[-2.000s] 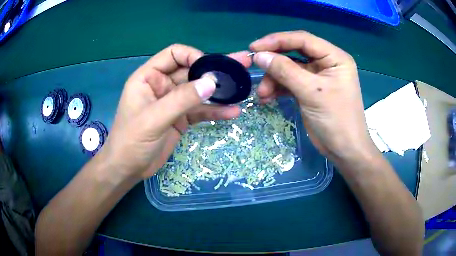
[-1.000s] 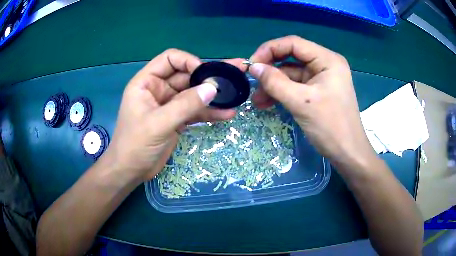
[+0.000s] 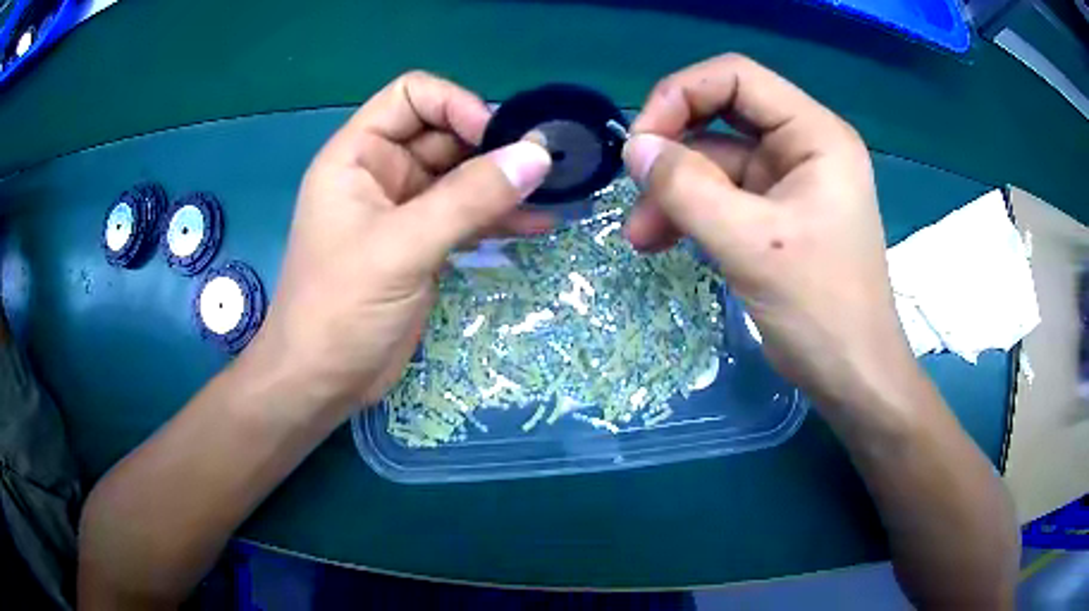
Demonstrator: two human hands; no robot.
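My left hand holds a round black disc by its left side, thumb on the grey centre. My right hand pinches a tiny shiny strip between thumb and forefinger at the disc's right rim. The strip seems to touch the rim; whether it sits in a notch I cannot tell. Below the hands is a clear tray with a heap of small yellow-green and silver strips.
Several black discs with white centres lie on the green bench at left. A crumpled white sheet and tan cardboard are at right. Blue trays show at the top corners. Dark cloth shows at the left edge.
The disc has moved up and right in the picture with my left hand. The strip in my right fingers has gone from beside the disc to its right rim.
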